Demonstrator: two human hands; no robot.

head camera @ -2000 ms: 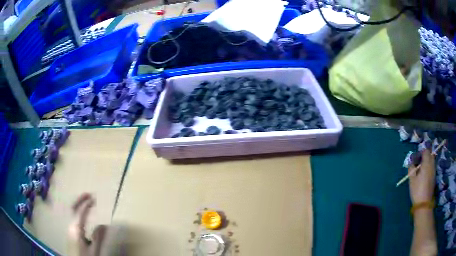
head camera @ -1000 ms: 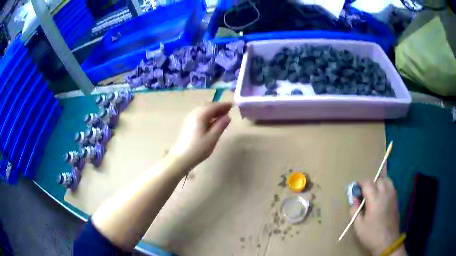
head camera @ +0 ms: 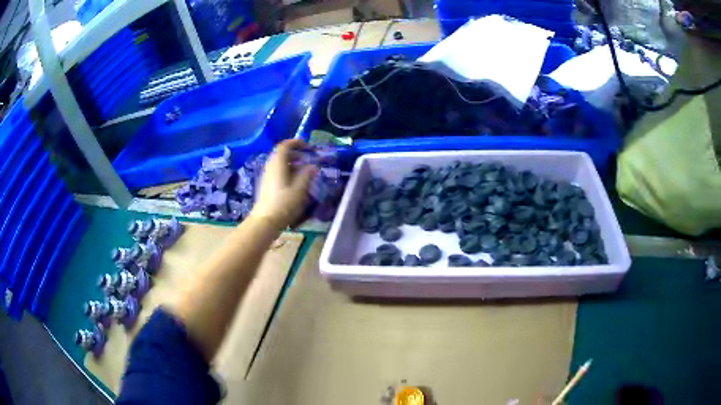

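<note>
My left hand (head camera: 286,186) reaches into the heap of loose purple body pieces (head camera: 217,190) behind the cardboard. Its fingers are over the pieces at the right end of the heap, blurred; I cannot tell whether it holds one. The tip of the pale applicator stick (head camera: 575,380) shows at the bottom right edge. My right hand is out of the picture. The orange cap (head camera: 409,395) is cut off by the bottom edge.
A pale pink tub (head camera: 474,282) of dark caps (head camera: 490,213) stands right of the heap. Assembled figurines (head camera: 122,283) stand in rows at the left. Blue trays (head camera: 213,126) lie behind. A yellow-green bag (head camera: 672,166) hangs at the right. Cardboard sheets (head camera: 427,332) cover the green top.
My left hand has moved from over the cardboard back to the purple heap. The view has tilted up, so my right hand, with the stick and a head piece, has left the picture.
</note>
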